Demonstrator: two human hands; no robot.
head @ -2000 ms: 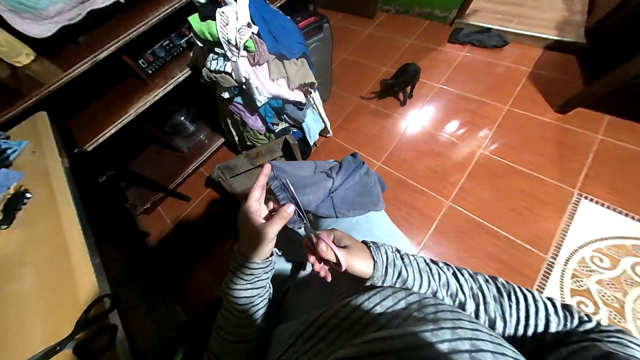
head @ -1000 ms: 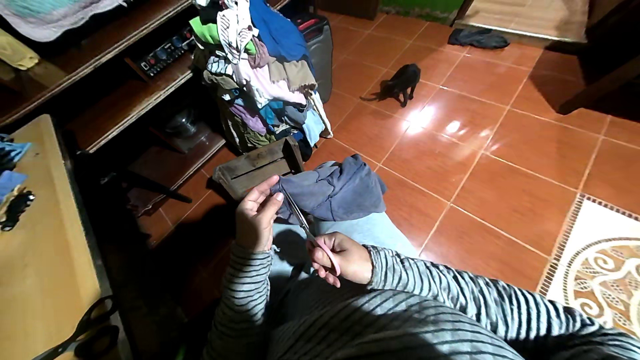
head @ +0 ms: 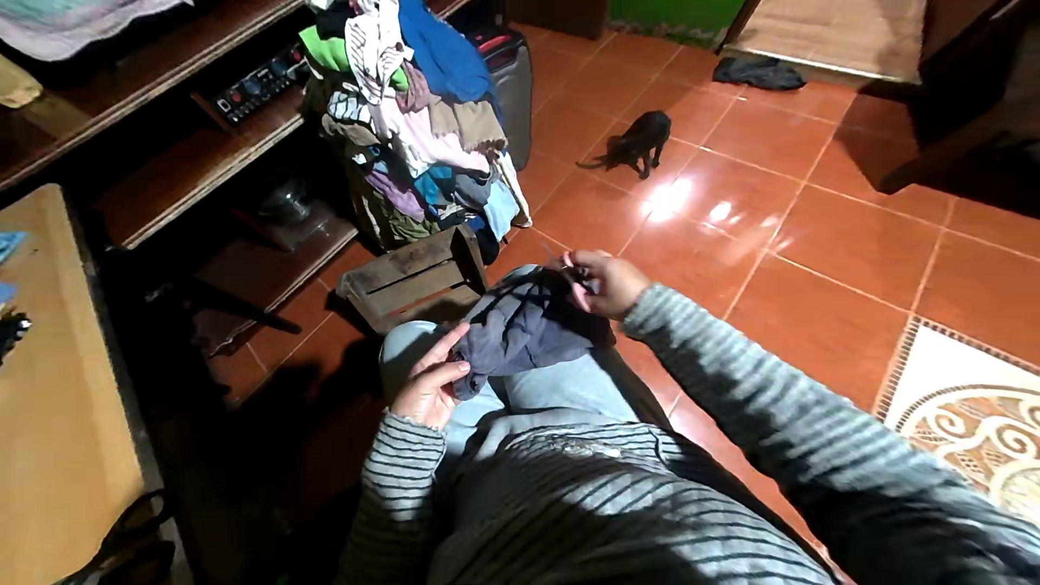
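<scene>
A dark grey-blue cloth (head: 520,329) lies across my knees in the head view. My left hand (head: 431,382) pinches its near left edge between thumb and fingers. At the cloth's far right end is my right hand (head: 605,284), closed around the pink handles of a pair of scissors (head: 578,292). The scissor blades point away to the upper left and are blurred, so I cannot tell how far apart they are. Whether the right fingers also touch the cloth is unclear.
A wooden crate (head: 414,272) stands beyond my knees, before a tall heap of clothes (head: 439,130). A small black animal (head: 642,142) is on the tiled floor. At left are a wooden table (head: 65,390) with dark-handled scissors (head: 134,528) at its edge, and shelves (head: 203,171).
My right hand has moved forward with the scissors, from beside my left hand to the cloth's far right end. My left hand still holds the cloth, now lower and nearer my body.
</scene>
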